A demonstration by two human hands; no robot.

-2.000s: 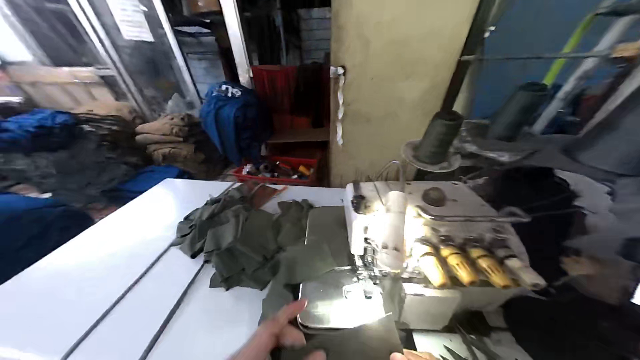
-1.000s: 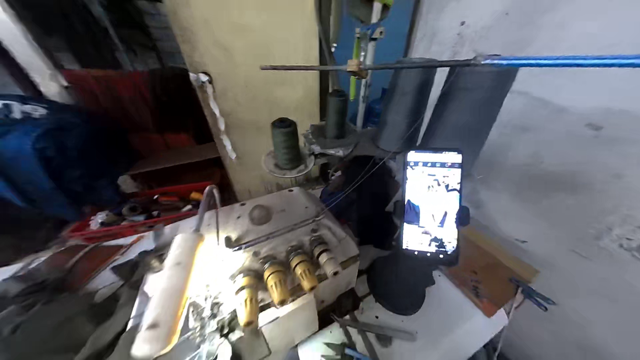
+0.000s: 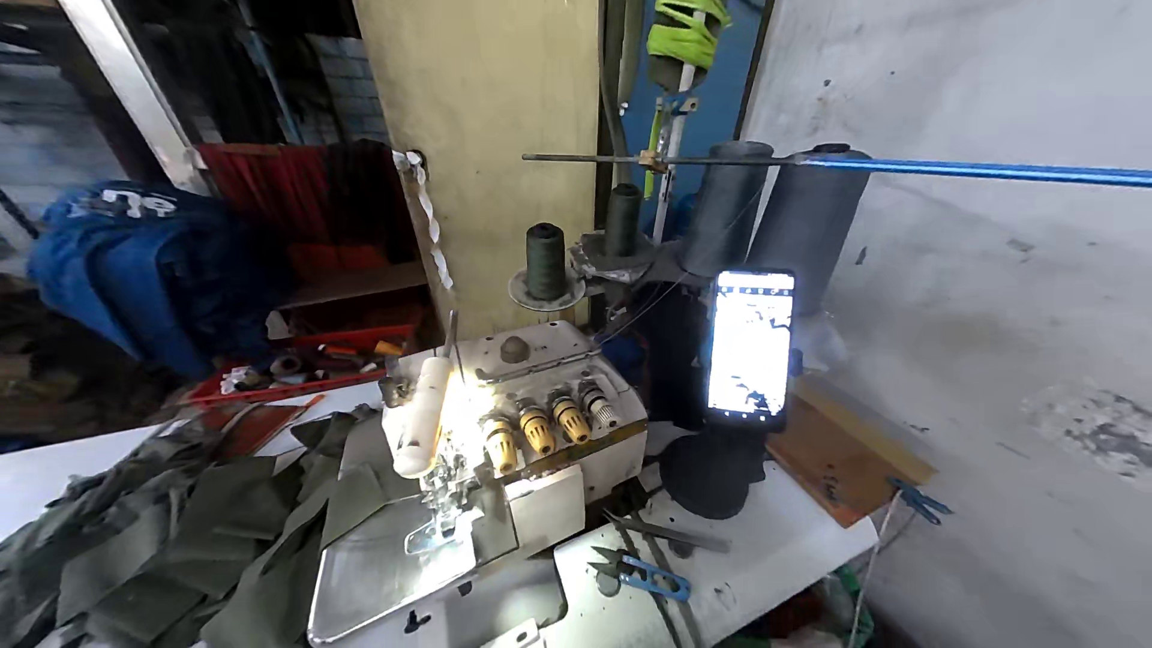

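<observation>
Neither of my hands shows at this moment. An overlock sewing machine (image 3: 540,432) stands in the middle, its lamp lit over the presser foot and its metal plate (image 3: 387,558). Several yellow tension knobs (image 3: 535,427) line its front. Dark green fabric pieces (image 3: 216,522) lie heaped left of the plate, and one piece reaches onto it. To the right of the machine, thread snips with a blue handle (image 3: 652,579) lie on the white table, with metal tweezers (image 3: 670,533) just behind them. A phone (image 3: 750,346) with a lit screen stands upright on a dark round-based holder (image 3: 713,477).
Thread cones (image 3: 545,261) stand behind the machine, below a horizontal rod (image 3: 585,158). A red crate (image 3: 297,387) of small items sits at the back left, near a blue cloth bundle (image 3: 153,261). A brown board (image 3: 841,450) lies by the white wall (image 3: 990,297) at the right.
Two seconds ago my hands were on dark fabric at the machine's plate; now they are out of view. The view has swung right, bringing in the phone and snips.
</observation>
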